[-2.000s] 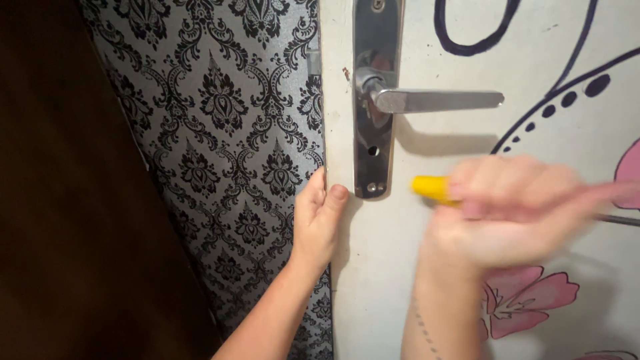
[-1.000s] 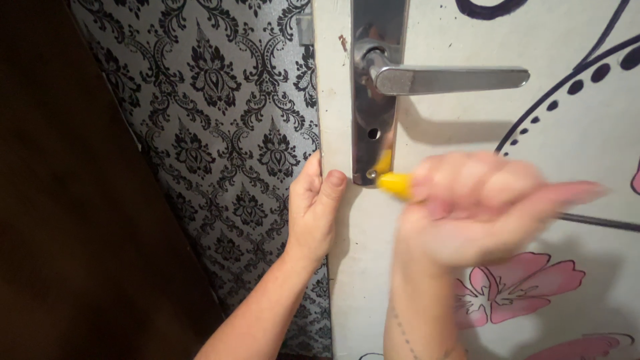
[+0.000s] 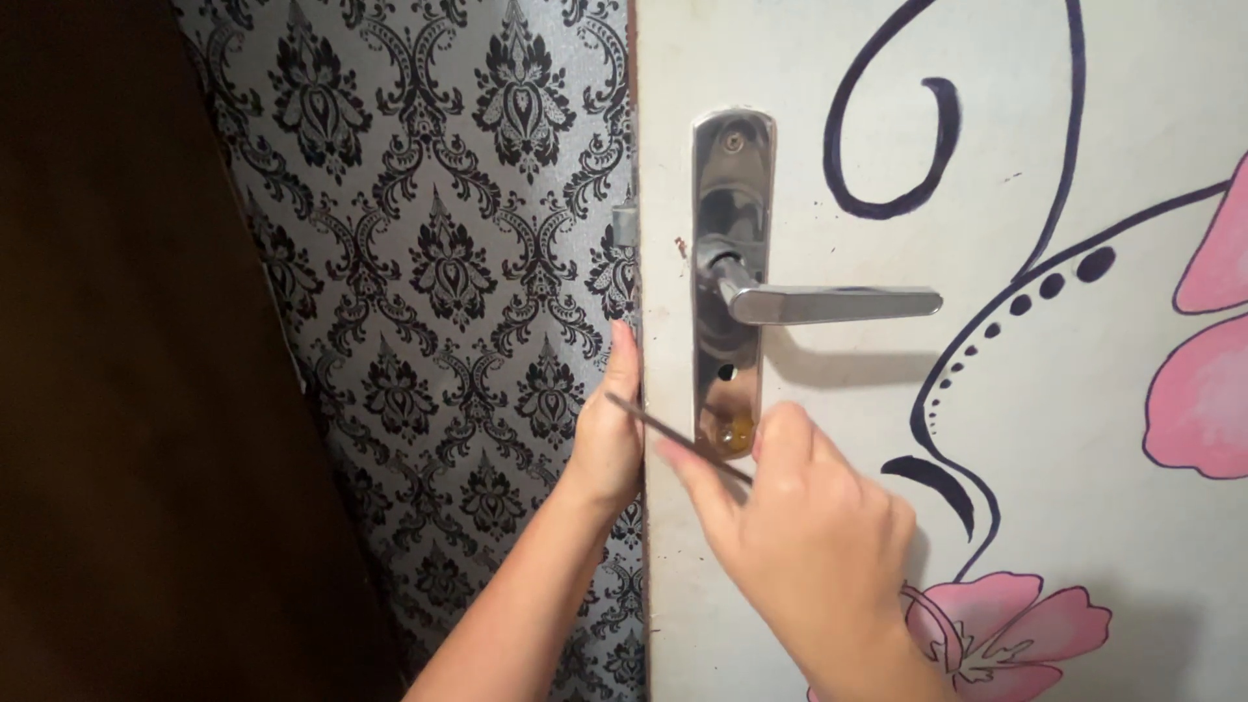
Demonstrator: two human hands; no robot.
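A metal door handle plate with a lever handle is fixed to a white painted door. One screw shows at the plate's top, and a keyhole sits below the lever. My left hand is at the door's edge, left of the plate's lower end, its thumb pointing up. Beside the plate's bottom, my right hand grips a screwdriver, whose thin dark shaft points up and left across the front of my left hand. The screwdriver's handle is hidden in my fingers.
Black and silver patterned wallpaper covers the wall left of the door. A small metal latch piece shows at the door's edge. A dark brown surface fills the far left. Painted pink flowers and dark curls decorate the door.
My right hand has turned from a fist with the yellow handle end pointing left to a grip with the dark shaft pointing up and left. My left hand remains at the door's edge.
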